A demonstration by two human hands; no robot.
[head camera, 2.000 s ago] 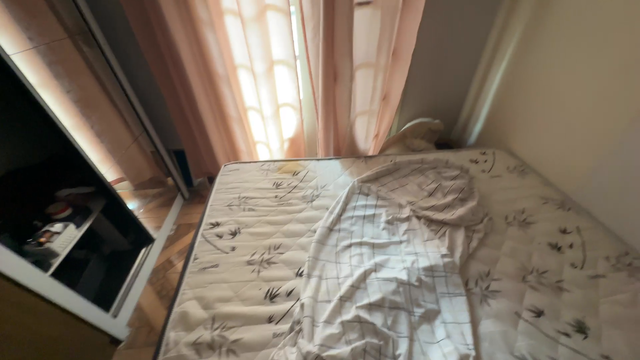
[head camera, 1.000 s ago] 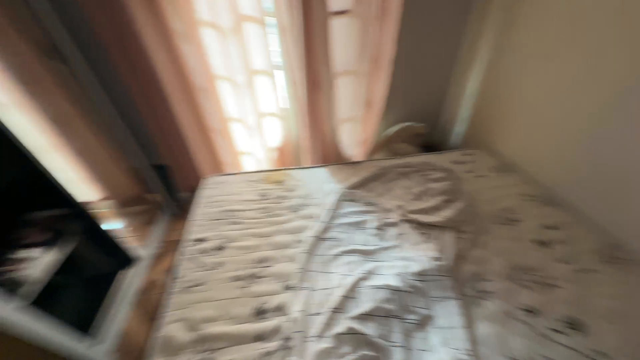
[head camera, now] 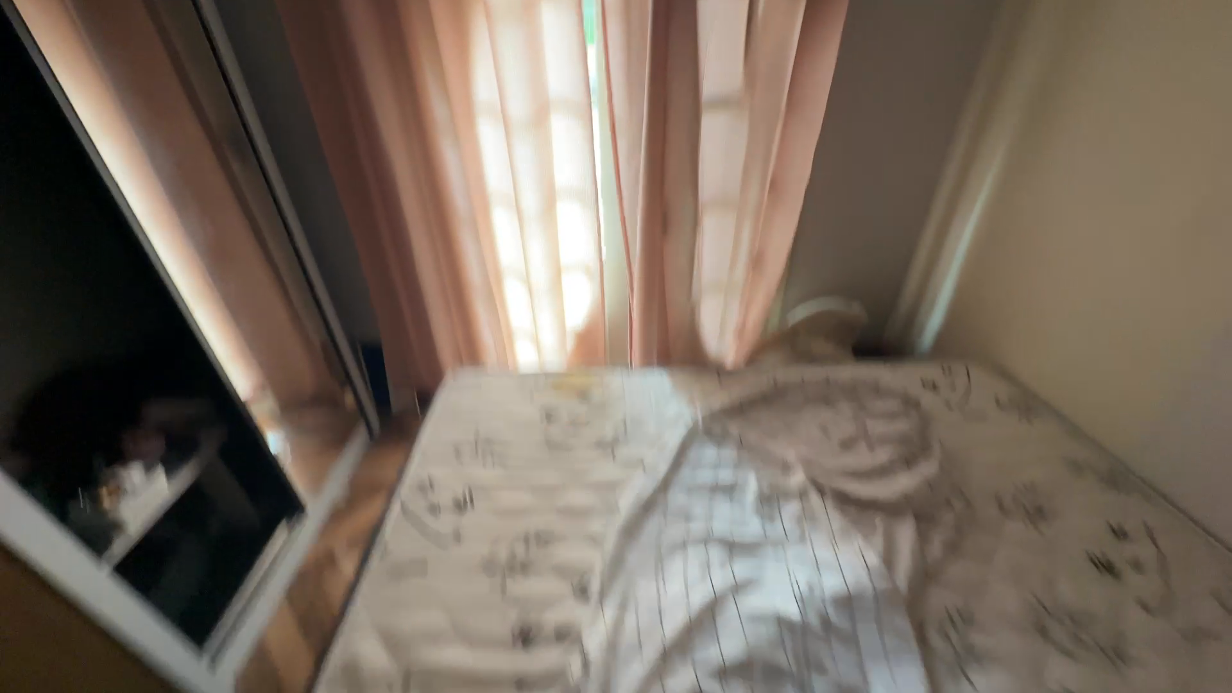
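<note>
Neither my left hand nor my right hand shows in the head view. A white sheet with a dark grid pattern (head camera: 741,568) lies crumpled along the middle of a mattress, and its far end is bunched up in a rounded heap. The mattress (head camera: 481,539) is pale and quilted, with dark bamboo-like prints and a small yellowish patch near its far edge. The picture is blurred, so fine folds cannot be made out.
Pink curtains (head camera: 664,192) hang before a bright window beyond the mattress. A sliding wardrobe with a mirrored door (head camera: 241,250) stands at left, beside a strip of wooden floor (head camera: 318,568). A beige wall (head camera: 1116,241) runs along the right. A pale rounded object (head camera: 823,322) sits behind the mattress.
</note>
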